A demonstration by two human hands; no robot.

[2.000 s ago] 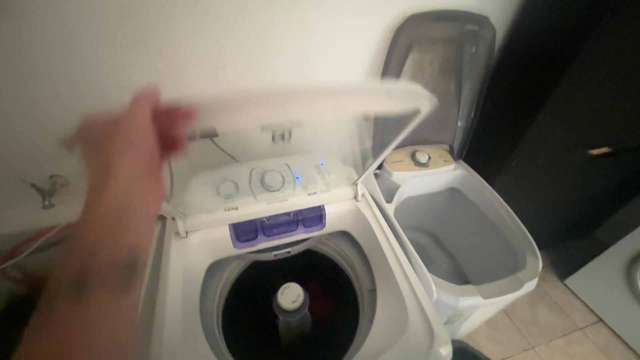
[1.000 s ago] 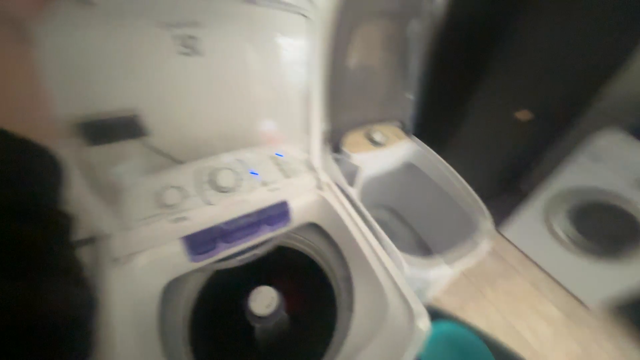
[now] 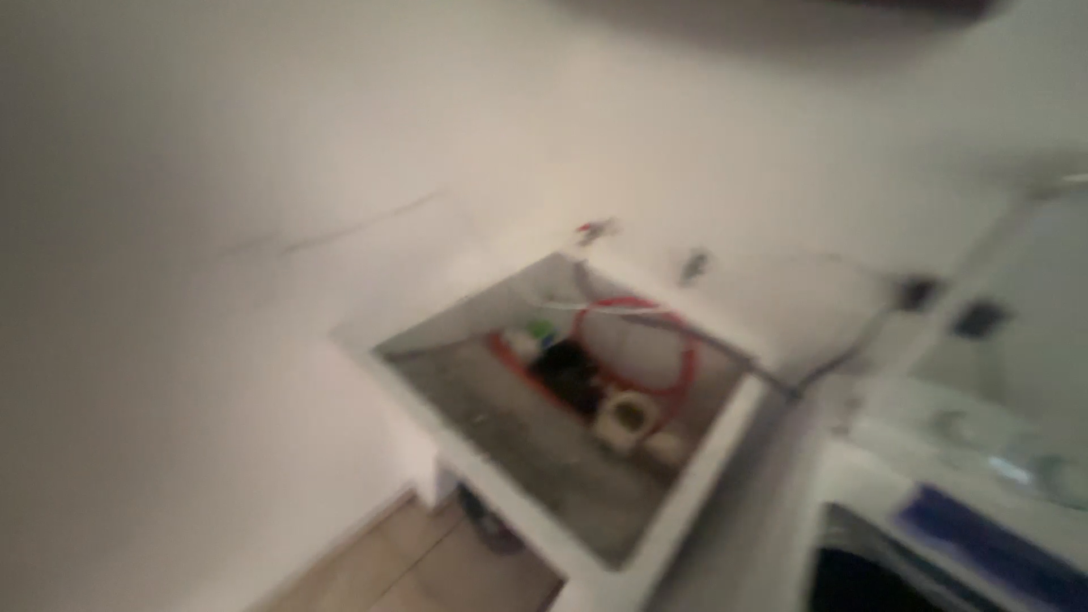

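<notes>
Neither of my hands shows in the view now. A laundry sink (image 3: 544, 476) with a grey basin stands at the centre. In it lie a looped red hose (image 3: 690, 361), a white container with a round opening (image 3: 625, 421), a black object (image 3: 568, 372) and a small green and white item (image 3: 541, 330). At the lower right is part of the top-loading washing machine (image 3: 850, 476), with its purple dispenser tray (image 3: 986, 535) and dark tub opening (image 3: 863, 582). Its raised lid (image 3: 960, 263) is cut off by the right edge. The frame is blurred.
Two taps, one with a red part (image 3: 595, 229) and one grey (image 3: 694, 266), are on the wall behind the sink. A dark cable (image 3: 850, 348) runs from a wall socket (image 3: 918, 291) towards the sink. Tiled floor (image 3: 399, 557) shows below.
The view has swung far left, from the washing machine to the sink. The arm seen on the left two seconds ago has left the view. The washing machine's lid stays raised.
</notes>
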